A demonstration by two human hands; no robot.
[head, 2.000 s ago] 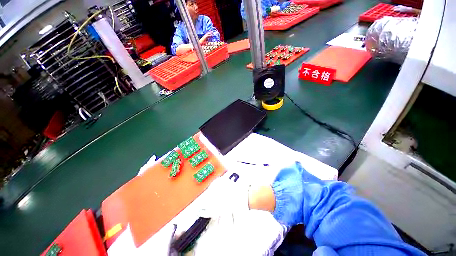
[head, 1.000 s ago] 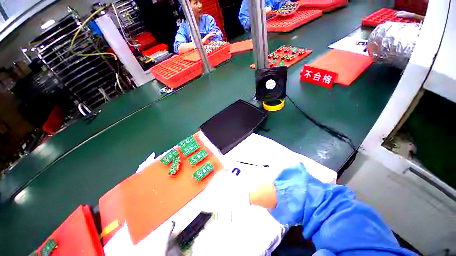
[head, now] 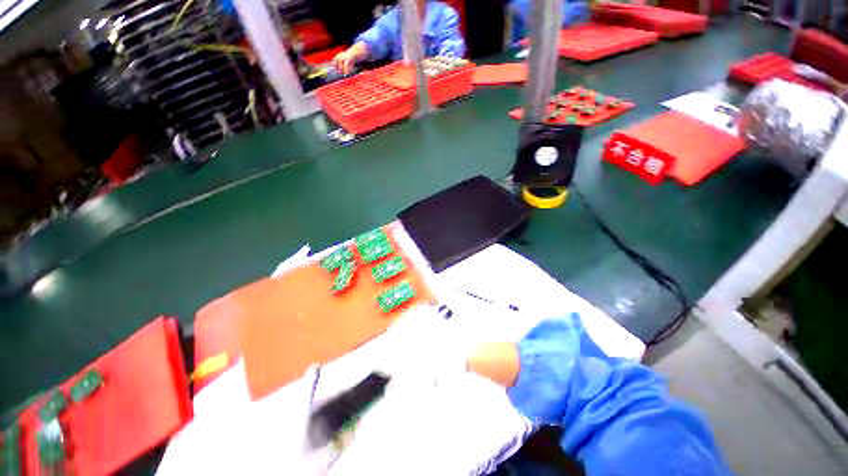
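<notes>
My right hand (head: 423,349), in a white glove with a bare wrist and blue sleeve, is shut on a black brush (head: 349,406). The brush is blurred; its bristle side is low and left. A white-gloved shape below, washed out against the white cloth (head: 567,307), is my left hand (head: 418,432). It holds a green circuit board (head: 349,429), mostly hidden under the brush. Several green boards (head: 395,297) lie at the far right end of an orange foam sheet (head: 298,316).
More boards (head: 86,385) lie on a red sheet (head: 139,400) at left. A black pad (head: 463,220), small fan (head: 547,156), yellow tape roll (head: 545,197) and cable stand beyond the cloth. A red sign (head: 639,158) and metal posts are farther off. A person in blue sits across the bench.
The view has turned left, so the bench things stand farther right and more boards show on the left red sheet. The brush is more blurred. Both hands keep their hold.
</notes>
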